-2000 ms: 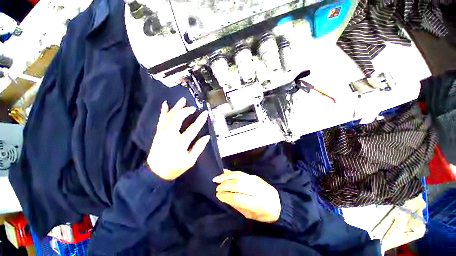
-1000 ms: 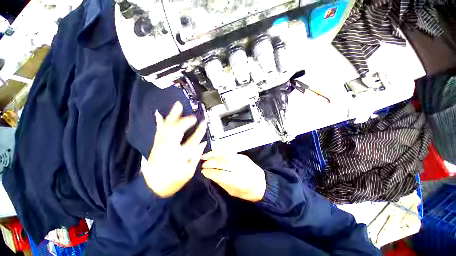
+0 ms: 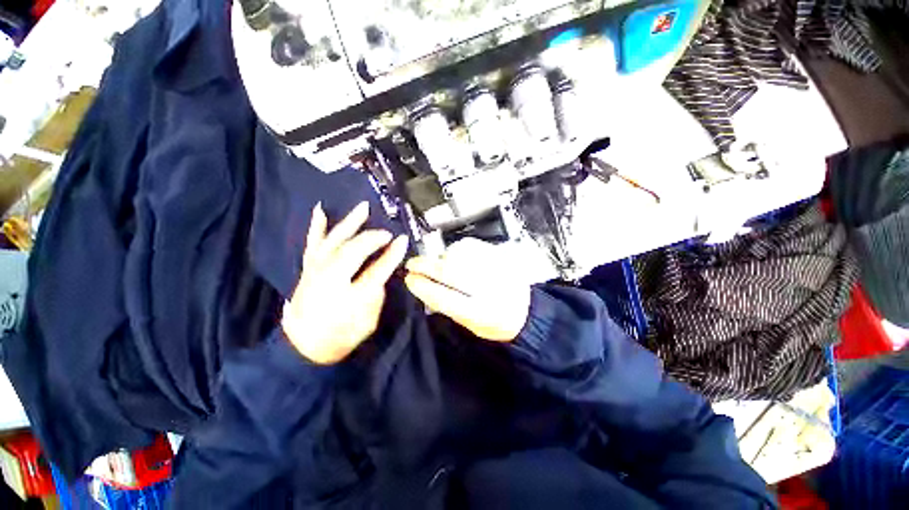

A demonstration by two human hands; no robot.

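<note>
The navy garment lies heaped left of the overlock machine and runs under its needle area. My left hand lies on the garment just in front of the needle area, palm down with fingers spread. My right hand is beside it at the front of the cloth plate, fingertips pinched together at the garment's edge. The fingertips of both hands are close together. The cloth between my right fingertips is mostly hidden.
Small snips with an orange handle lie right of the machine. Striped fabric lies on the table and in a heap below it. Blue crates and a red stool stand at the lower right.
My right hand has moved up from the lap side towards the needle area, now covering part of the cloth plate. My left hand has shifted slightly and stays on the garment.
</note>
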